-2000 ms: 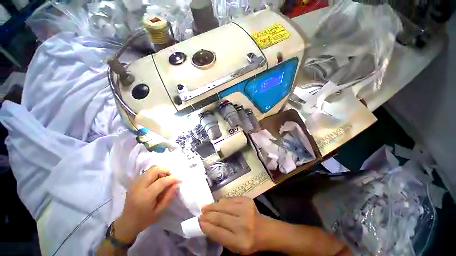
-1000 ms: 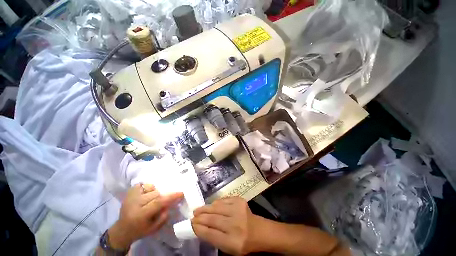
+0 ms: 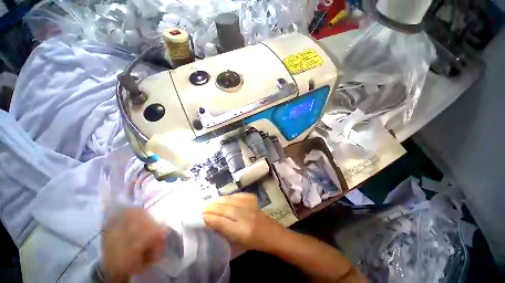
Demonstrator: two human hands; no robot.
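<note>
White knit fabric (image 3: pixel 72 182) lies in a large heap left of the cream overlock machine (image 3: pixel 238 83) and runs to its brightly lit needle area (image 3: pixel 207 171). My right hand (image 3: pixel 235 218) is closed on a white band (image 3: pixel 194 220) just in front of the needle area. The band's edges are washed out by the lamp. My left hand (image 3: pixel 133 240) is blurred, at the lower left over the fabric; whether it grips any cloth cannot be told.
An open brown box (image 3: pixel 310 177) of white scraps sits right of the needle area. A clear bag of offcuts (image 3: pixel 415 243) is low at the right. Thread cones (image 3: pixel 178 47) and plastic bags (image 3: pixel 116 22) are behind the machine. A white lamp-like object (image 3: pixel 403 10) is at the top right.
My right hand has moved up and left, closer to the needle area, with the band. My left hand has moved down and left, away from the needle area, and is now blurred.
</note>
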